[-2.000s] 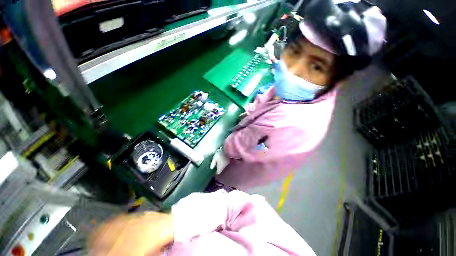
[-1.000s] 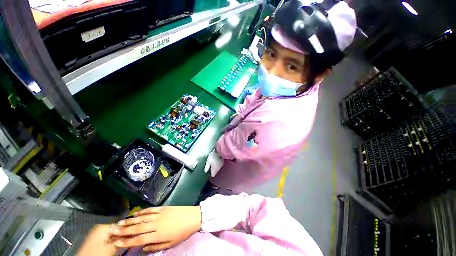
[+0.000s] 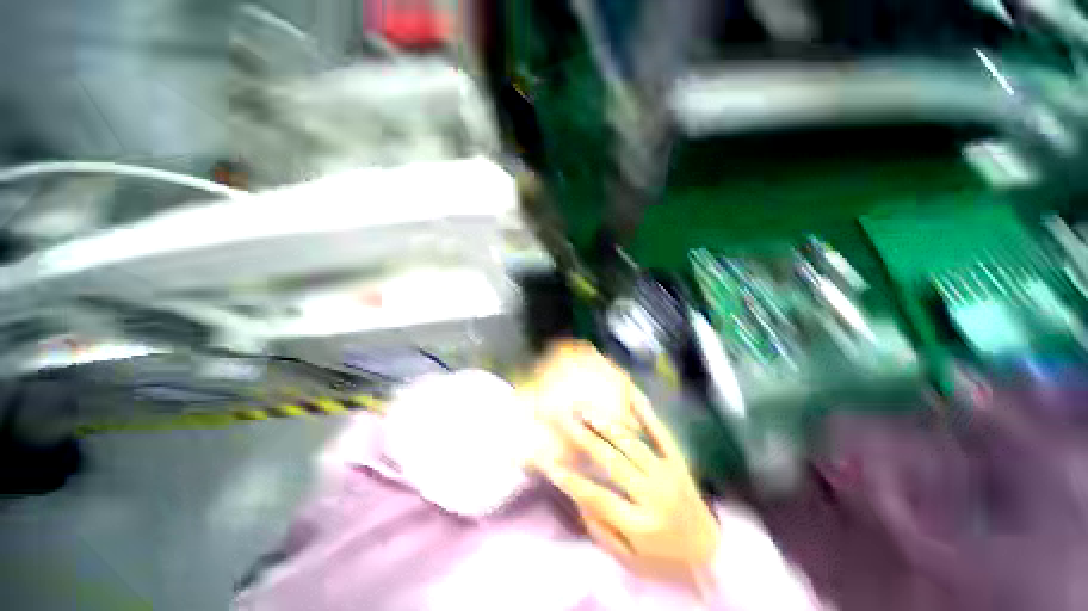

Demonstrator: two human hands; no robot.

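Note:
The frame is strongly blurred. My left hand (image 3: pixel 566 384) and my right hand (image 3: pixel 656 516) overlap at the lower middle, in front of my pink smock. No tool or part shows in them; the blur and overlap hide the palms and some fingers. A populated circuit board (image 3: pixel 758 313) lies on the green bench, beyond my hands to the right. The round dish (image 3: pixel 636 329) in the dark tray is just beyond my hands. Neither hand visibly touches the board or dish.
Another person's pink sleeve (image 3: pixel 954 489) is at the lower right, beside the bench. A light green panel (image 3: pixel 925 245) with a row of pale parts lies at the right. A white machine (image 3: pixel 298 227) and yellow-black floor tape (image 3: pixel 280 412) are at the left.
The view has swung left, so the bench, board and other person now sit farther right. The machine fills the left. My hands remain together and appear nearer the middle.

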